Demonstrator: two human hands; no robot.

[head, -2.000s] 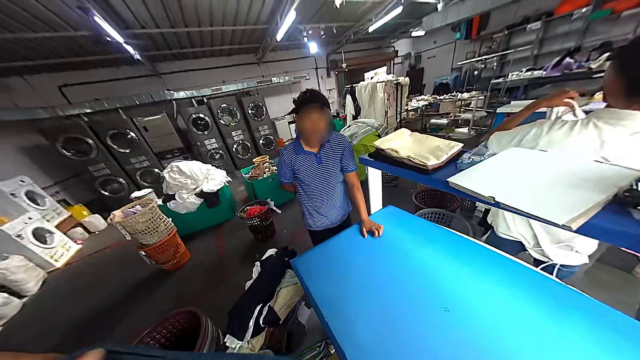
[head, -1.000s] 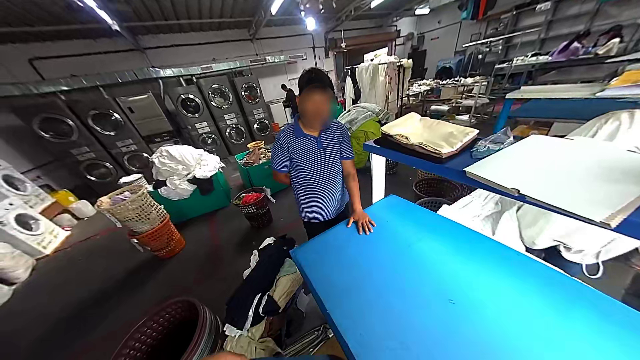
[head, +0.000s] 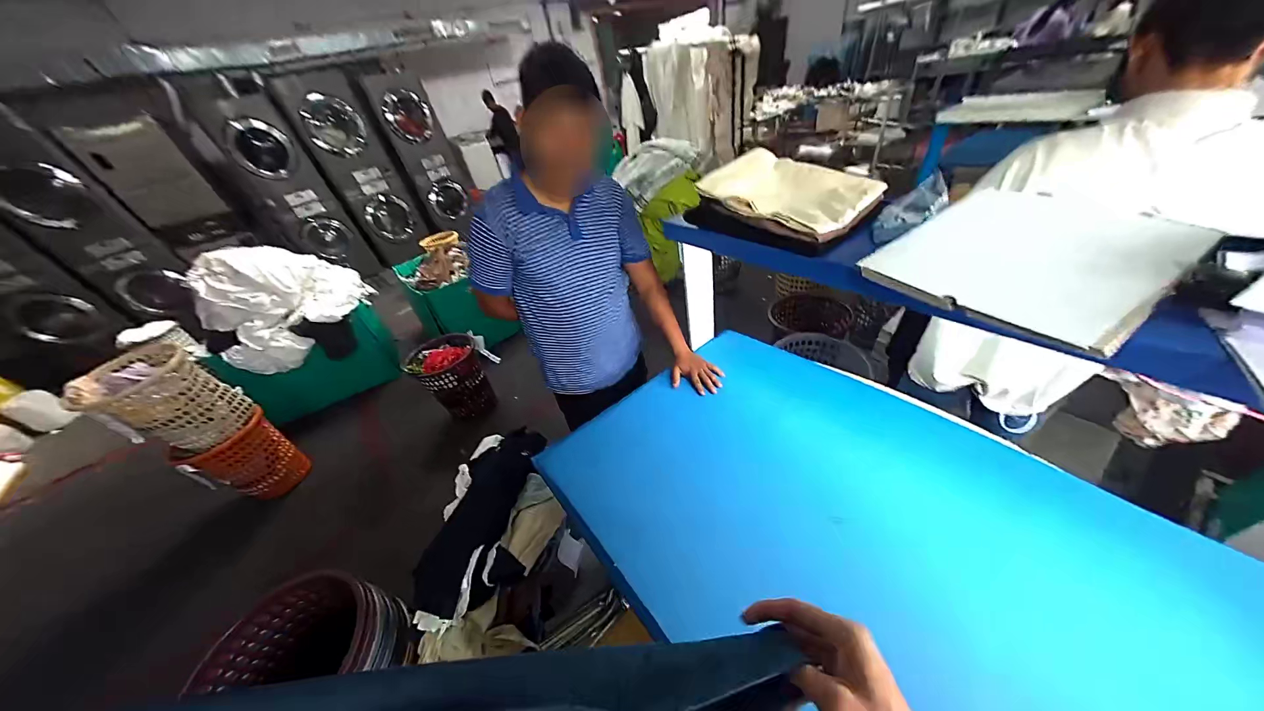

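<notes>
My right hand [head: 834,652] comes in at the bottom, over the near edge of a blue-topped table [head: 889,494]. Its thumb and fingers grip the end of a dark blue cloth [head: 553,676], stretched along the bottom edge of the head view towards the left. My left hand is out of sight. Across the table's far left corner, a person in a striped blue polo shirt [head: 568,286] stands with one palm resting flat on the blue top.
Stacked maroon plastic baskets [head: 380,632] and a heap of clothes [head: 474,543] lie left of the table. A blue shelf [head: 849,267] with folded cream cloth [head: 790,193] and a white board [head: 1037,262] runs behind it. Another person in white [head: 1175,148] is at the right.
My right hand and the dark blue cloth have come into clear view at the bottom. The person in the striped shirt keeps one hand on the table.
</notes>
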